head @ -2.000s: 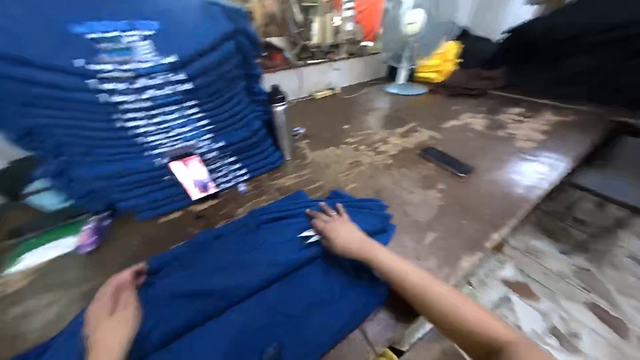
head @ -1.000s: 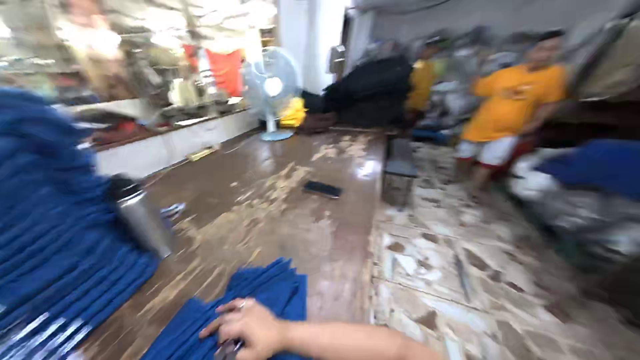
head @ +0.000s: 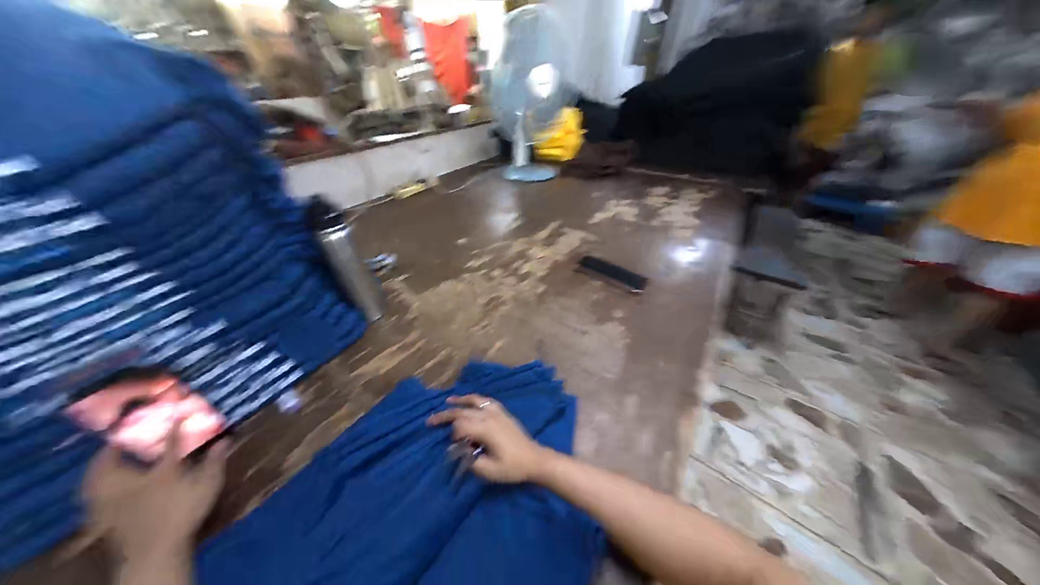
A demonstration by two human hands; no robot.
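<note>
My right hand rests on a heap of blue fabric pieces at the table's near side. A small metal cutting tool, blurred, sticks out from between its fingers. At the lower left, my left hand is raised against a phone with a lit pink screen; blur hides whether the fingers grip it or only touch it. Behind the phone rises a tall stack of folded blue garments with white marks along its edges.
A steel bottle stands beside the stack. On the worn brown table lie a dark phone-like object and, farther back, a fan near a yellow bag. A person in orange stands right, beyond a dark bench.
My left hand, out of view one second ago, is now at the lit phone by the stack. My right hand stays on the blue fabric. The view has swung right, then partly back left.
</note>
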